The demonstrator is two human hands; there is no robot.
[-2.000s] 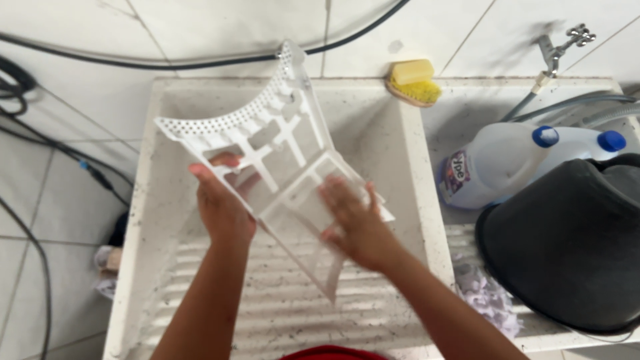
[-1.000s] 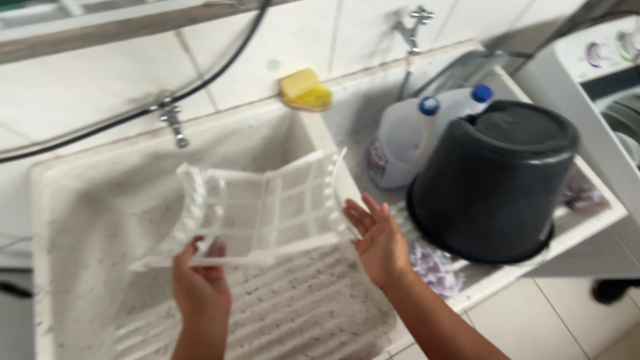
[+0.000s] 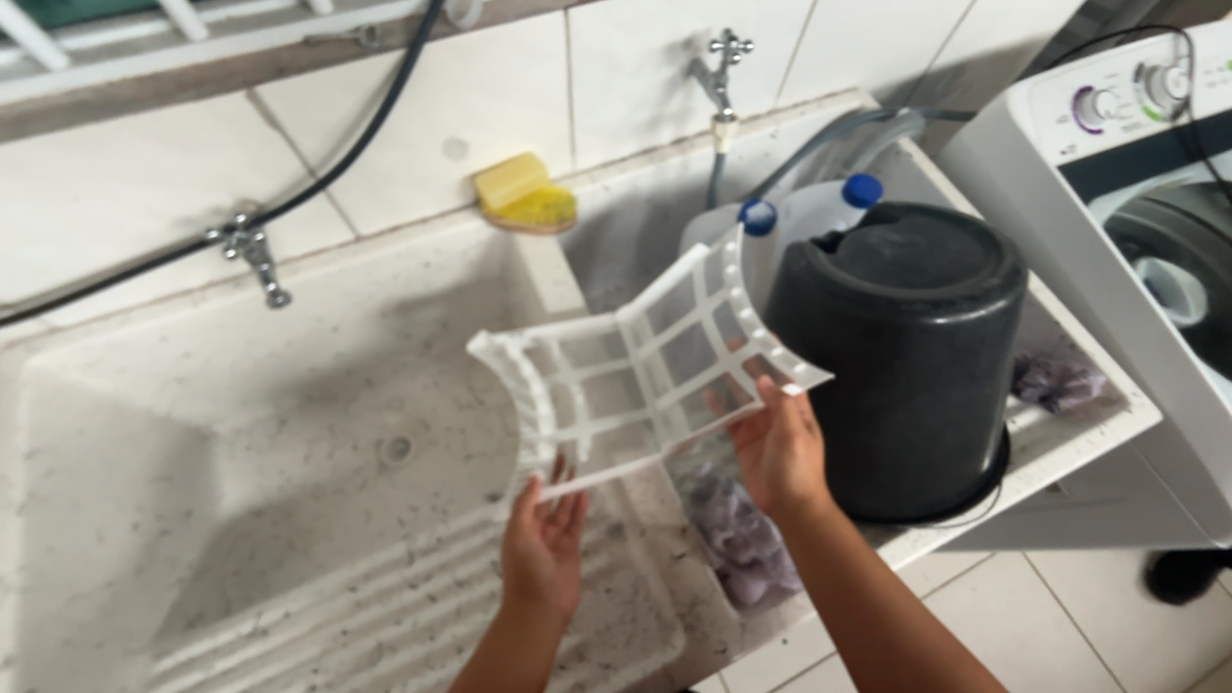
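Note:
A white plastic frame with mesh panels (image 3: 635, 380), folded slightly along its middle, is held up over the divider of a double laundry sink. My left hand (image 3: 547, 544) grips its lower left corner, thumb in front and fingers behind. My right hand (image 3: 778, 443) holds its lower right edge, with some fingers showing through the mesh. Right behind the frame's right end are an upturned black plastic bucket (image 3: 905, 385) and two plastic jugs with blue caps (image 3: 758, 218).
A yellow sponge and brush (image 3: 525, 194) lie on the divider's back end. The sink basin (image 3: 318, 414) has a ribbed slope and dark specks. Two metal taps (image 3: 252, 258) are on the tiled wall. Crumpled cloth (image 3: 741, 544) lies near the bucket; a washing machine (image 3: 1097, 192) stands at right.
My right hand, apart from the frame a second ago, now holds its right edge. The frame has turned and opened out from its steeper pose two seconds ago. The view has swung to the right.

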